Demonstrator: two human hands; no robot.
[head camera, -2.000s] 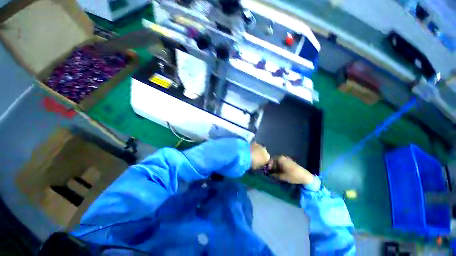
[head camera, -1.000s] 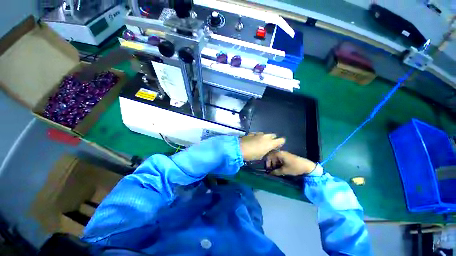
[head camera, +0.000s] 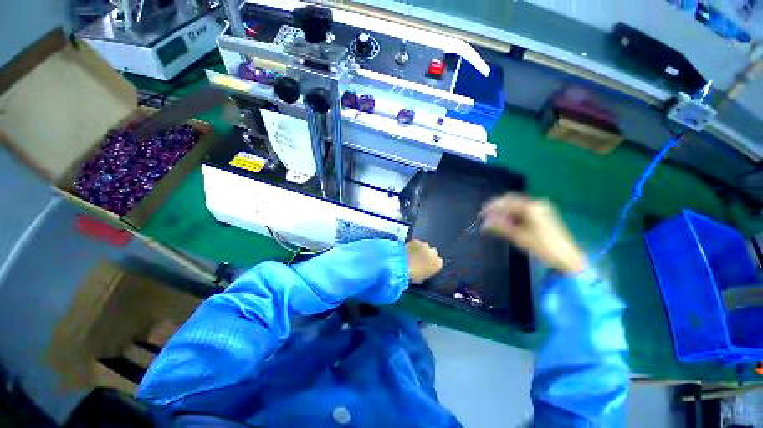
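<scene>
The black tray (head camera: 456, 201) lies at the machine's right end, with a small pile of purple capacitors (head camera: 468, 295) near its front edge. My left hand (head camera: 424, 261) is over the tray's front left, fingers curled down; whether it holds anything is hidden. My right hand (head camera: 523, 224) is blurred and raised over the tray's right side, fingertips pinched, with thin leads sticking out from them; the part's body is not clear. A few purple capacitors (head camera: 405, 116) sit spaced along the machine's pale feed rail (head camera: 458, 140).
The machine (head camera: 301, 205) has black knobs (head camera: 316, 102) on metal posts. A carton (head camera: 63, 96) of purple parts is at left. A blue bin (head camera: 682, 280) is at far right. A blue cord (head camera: 636, 192) runs from a shelf-edge box (head camera: 691, 111) toward my right wrist.
My hands have parted: the right moved up and right, the left drew back slightly. The small pile in the tray is now uncovered. The capacitors on the rail have shifted left.
</scene>
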